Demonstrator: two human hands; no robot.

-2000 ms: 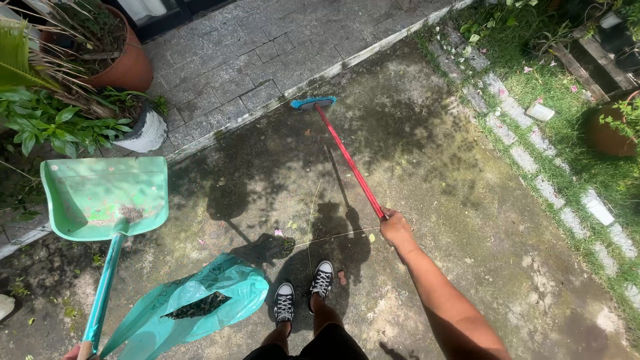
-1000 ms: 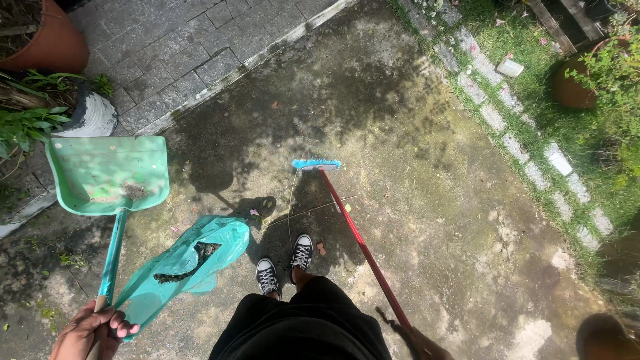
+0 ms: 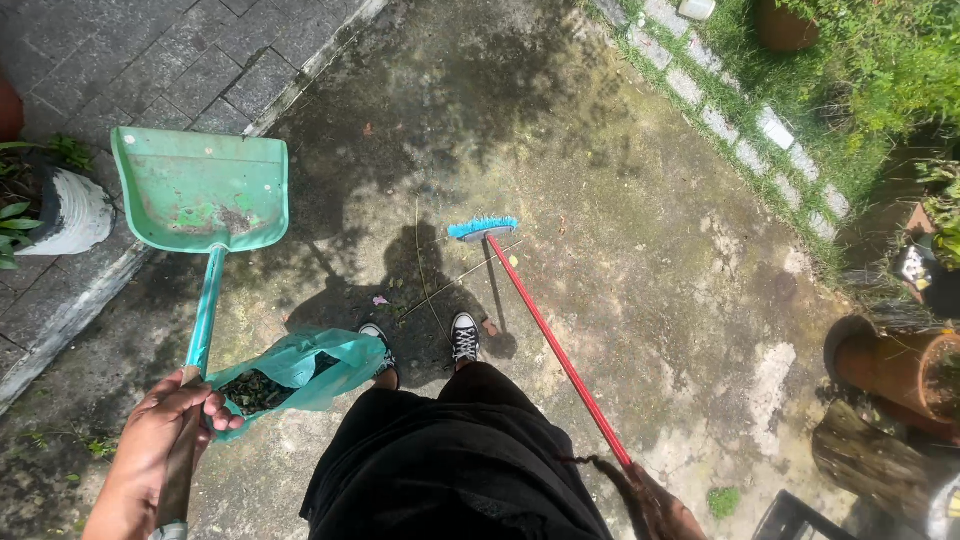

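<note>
My left hand [image 3: 169, 420] grips the handle of a long-handled green plastic dustpan [image 3: 206, 187], which has a little dirt in its pan. From the same hand hangs a teal plastic bag [image 3: 337, 367] with dry leaves [image 3: 259, 391] showing in its opening. At the lower right, my right hand [image 3: 660, 502] is closed around the red handle of a broom [image 3: 559, 349]; a dark strap hangs beside it. The broom's blue bristle head [image 3: 484, 227] is ahead of my feet. Thin dry stems [image 3: 450, 285] and a pink petal [image 3: 380, 300] lie on the concrete near my shoes.
A raised paver walkway with a pale curb [image 3: 75, 322] runs along the left, with a white-painted planter [image 3: 75, 214] on it. Grass and stone strips [image 3: 720, 124] edge the right. A terracotta pot [image 3: 892, 367], a log [image 3: 862, 454] and a black frame [image 3: 787, 517] stand lower right.
The broom head has come closer to my feet, and my right hand has drawn back toward my body. The bag's opening now shows more leaves. The view has shifted to the right.
</note>
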